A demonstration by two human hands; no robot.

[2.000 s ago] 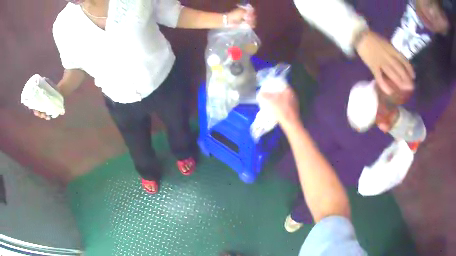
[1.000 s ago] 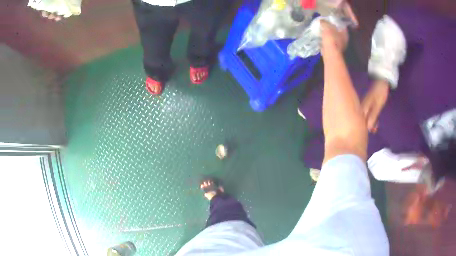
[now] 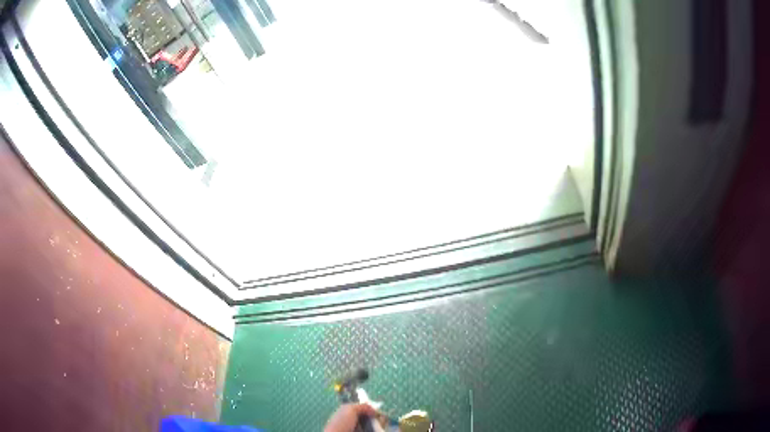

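Note:
My left hand (image 3: 348, 418) shows only in part at the bottom edge. It appears closed around a pale metal part (image 3: 365, 398) of a small fitting-like item. A dark end with a bit of yellow (image 3: 353, 380) sticks up beyond the fingers. A brass-coloured round piece (image 3: 415, 421) lies just right of the hand. The rest of the item is cut off by the bottom edge, and blur hides its detail. My right hand is not in view.
Ahead is the open elevator doorway, very bright, with its grooved sill (image 3: 422, 266). Green diamond-plate floor (image 3: 507, 354) lies before it. A reddish-brown wall (image 3: 101, 312) is at left, a pale door frame (image 3: 620, 169) at right. A bright blue object (image 3: 203, 424) is cut off at bottom left.
The view has swung from the people, bags and blue stool to the doorway. The arm that reached to a clear bag is gone from view. A hand on a metal part now shows.

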